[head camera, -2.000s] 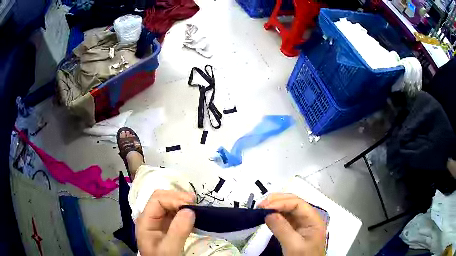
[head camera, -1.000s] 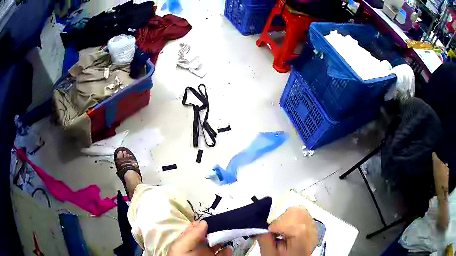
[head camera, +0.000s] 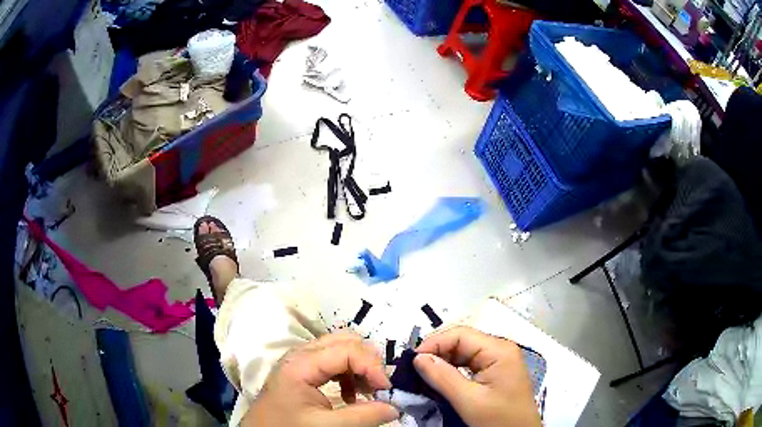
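A small navy pocket flap (head camera: 409, 374) with a whitish side showing hangs between my hands at the bottom centre, crumpled and partly hidden by the fingers. My right hand (head camera: 478, 379) pinches its top corner between thumb and forefinger. My left hand (head camera: 327, 385) is at its left edge, fingertips curled around the whitish part; how firmly it grips is hard to see. A white board (head camera: 576, 371) lies under and beyond my right hand, with part of a grey-blue stack (head camera: 535, 375) showing at the hand's right side.
Black fabric scraps (head camera: 286, 251), a black strap loop (head camera: 334, 167) and a blue cloth strip (head camera: 426, 229) lie on the floor ahead. A bin of khaki garments (head camera: 167, 171) stands left. Blue crates (head camera: 535, 167), a red stool (head camera: 480, 58) and a dark metal-legged frame (head camera: 622, 321) are right.
The flap was stretched flat, then tilted with its white side showing; now it is bunched and mostly covered. My left hand has shifted to its left edge, my right hand to its top corner.
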